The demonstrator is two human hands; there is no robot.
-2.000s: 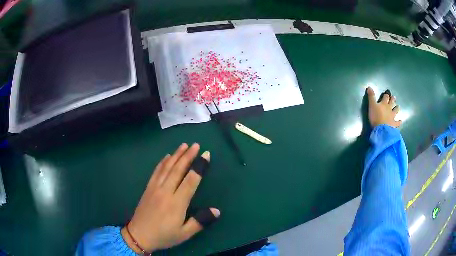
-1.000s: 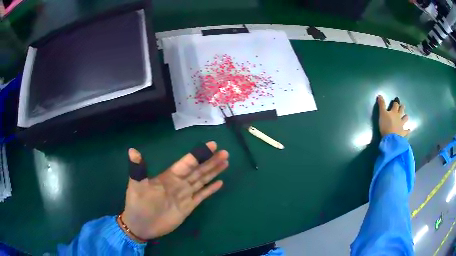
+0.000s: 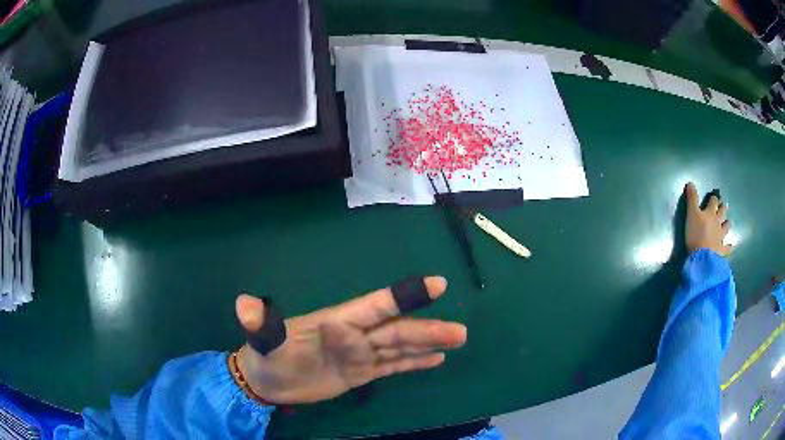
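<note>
My left hand (image 3: 344, 348) is palm up above the green bench (image 3: 568, 284), fingers apart, empty, with black finger cots on thumb and index finger. My right hand (image 3: 707, 222) rests on the bench at the far right, fingers apart. It appears small, and its palm side is hidden. A heap of tiny red parts (image 3: 443, 142) lies on the white sheet (image 3: 551, 120), which black tape holds. Dark tweezers (image 3: 465, 245) lie with their tips at the heap's near edge. A pale stick (image 3: 502, 235) lies beside them.
A black tray (image 3: 202, 180) holding a dark flat panel (image 3: 202, 86) with white edges stands at the back left. Behind its left side is a small blue bin (image 3: 41, 146). A stack of sheet-edged covers (image 3: 12, 198) is at the far left. The floor shows at lower right.
My left hand has turned from palm down to palm up, its fingers now pointing right. My right hand stays on the bench. The view has shifted left, so the bench items appear further right.
</note>
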